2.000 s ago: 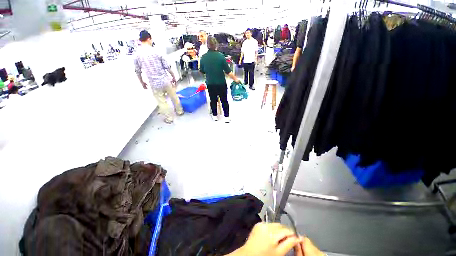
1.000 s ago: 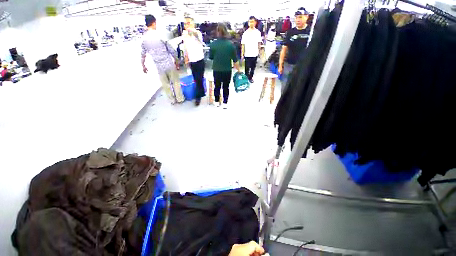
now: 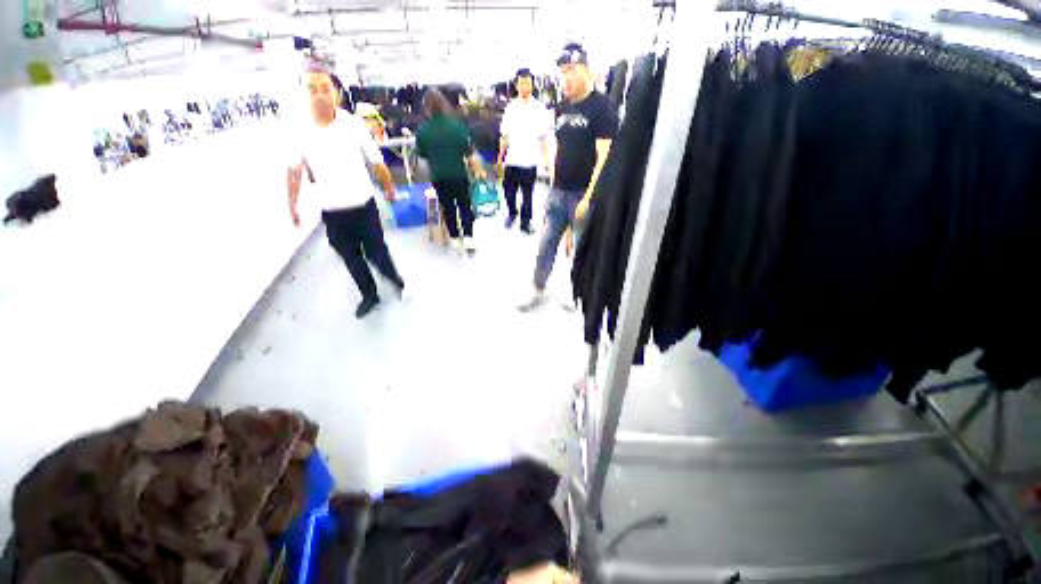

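Observation:
A small part of one hand, which looks like my left hand [image 3: 542,574], shows at the bottom edge. It is cut off and blurred, so what it holds cannot be told. It is over the near edge of the black clothing [image 3: 457,527] in a blue crate [image 3: 440,483]. My right hand is out of the picture. A crumpled brown-grey garment heap [image 3: 160,491] lies at the lower left beside the crate. Black jackets [image 3: 856,217] hang in a row on hangers at the right, behind the slanting metal upright of the garment rack [image 3: 645,251].
The rack's low base bar [image 3: 776,447] crosses the lower right, with another blue crate [image 3: 799,376] under the jackets. A long white table [image 3: 137,297] runs along the left. A person in white [image 3: 348,171] and one in black [image 3: 571,160] stand in the aisle; others are behind.
The view has shifted right. My right hand, seen earlier close to the other at the rack's foot, is out of the picture. The persons in white and black are nearer.

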